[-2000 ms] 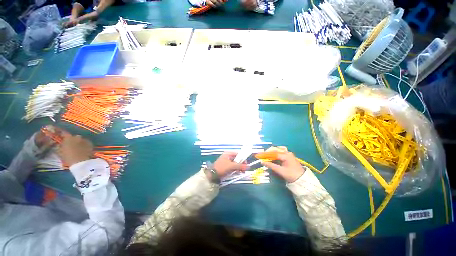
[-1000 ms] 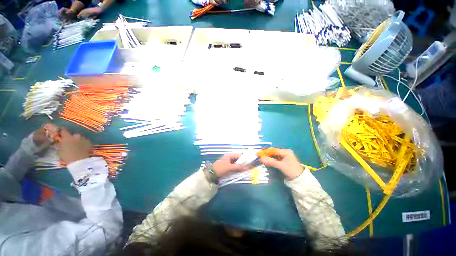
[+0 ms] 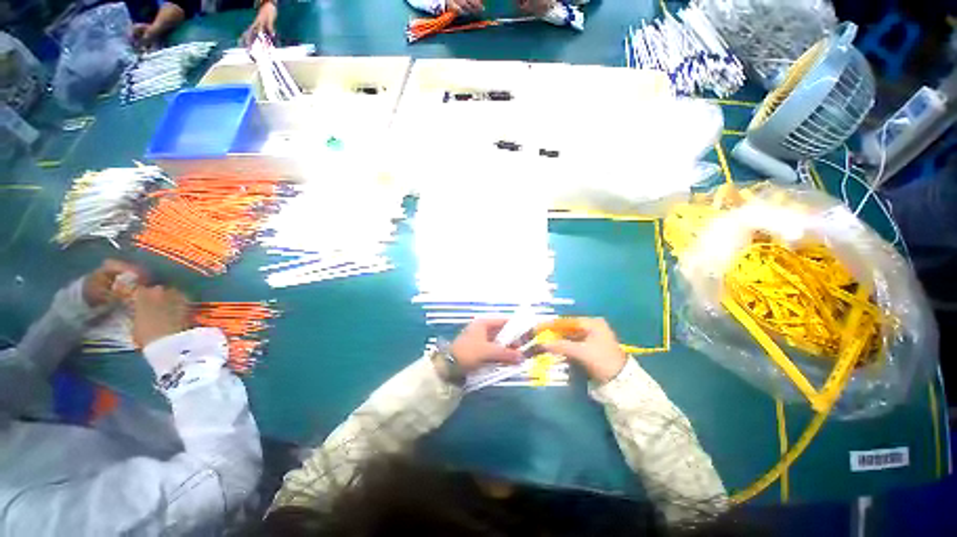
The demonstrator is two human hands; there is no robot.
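My left hand (image 3: 485, 346) holds a white wire (image 3: 514, 327) that points up and to the right. My right hand (image 3: 588, 346) is close beside it, thumb and fingers pinched near the wire's end, with orange covers on the fingertips and a bit of yellow there; the exact contact is too small to tell. Under my hands lies a small bundle of white wires with yellow markers (image 3: 543, 369) near their right ends. The main pile of white wires (image 3: 481, 252) glares just beyond my hands.
A clear bag of yellow strip (image 3: 803, 299) lies at right, strip trailing to the front edge. A cream bin (image 3: 609, 194), blue tray (image 3: 205, 123) and fan (image 3: 808, 92) stand behind. At left are orange wires (image 3: 194, 236), a second white pile (image 3: 327, 236) and a neighbour's hands (image 3: 157, 312).
The loose yellow strip beside my right hand has shifted. My hands stay almost in place at the wire. At the back left, another person's hand has reached to the white pieces in the bin.
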